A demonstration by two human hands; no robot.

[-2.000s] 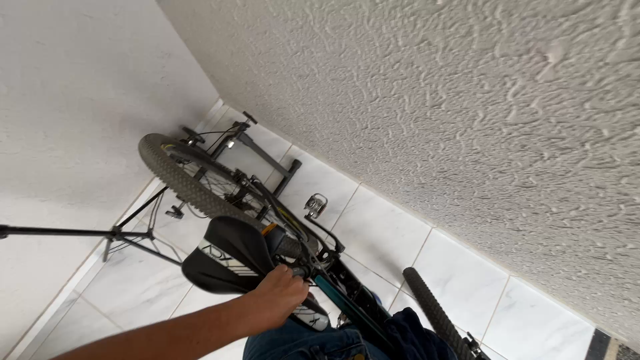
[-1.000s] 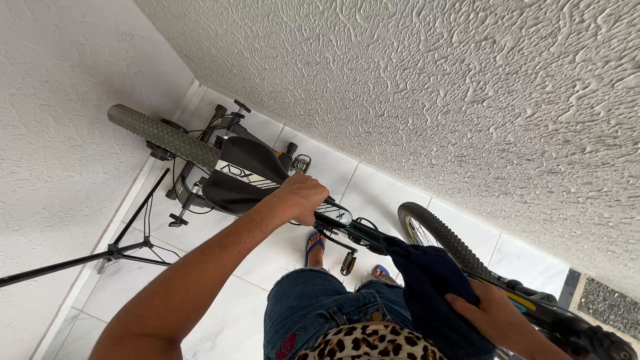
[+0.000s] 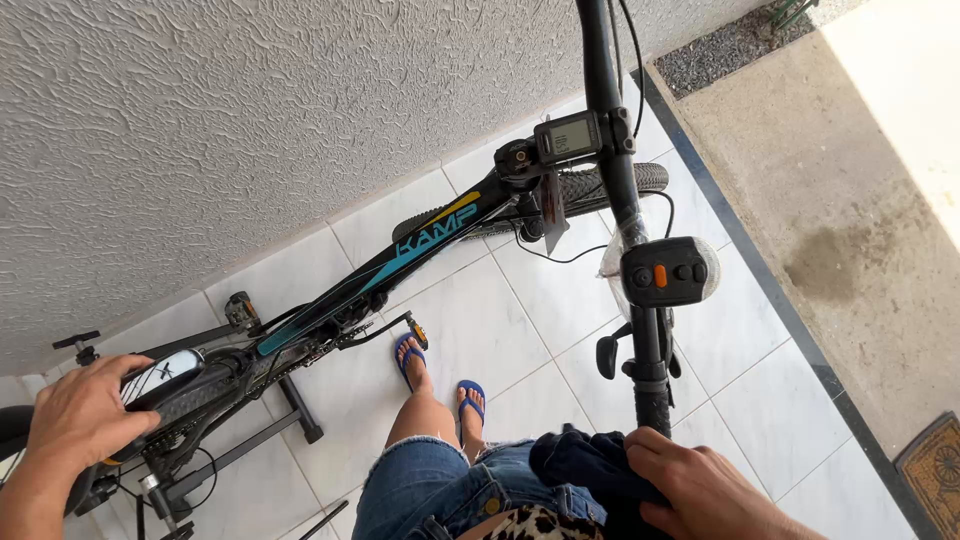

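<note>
My left hand [image 3: 94,412] grips the nose of the black and white bicycle saddle [image 3: 169,375]. My right hand [image 3: 697,480] holds a dark blue cloth [image 3: 592,465] bunched against the end of the handlebar [image 3: 619,187], beside the rubber grip [image 3: 652,405]. Whether the fingers also close round the bar cannot be told. On the handlebar sit a small cycle computer [image 3: 568,138] and a black light unit with an orange button [image 3: 667,272]. The black bicycle frame [image 3: 420,247] with turquoise and yellow marks runs between my hands.
A textured wall [image 3: 262,112] rises along the bicycle's far side. A black metal stand [image 3: 300,412] is at the rear wheel. White floor tiles [image 3: 465,322] lie below, with my feet in blue flip-flops [image 3: 471,405]. A dark threshold strip [image 3: 750,247] borders concrete, with a doormat [image 3: 934,465] beyond.
The view has swung to the handlebar end. My right hand, with the blue cloth, has moved to the handlebar's end. My left hand stays on the saddle.
</note>
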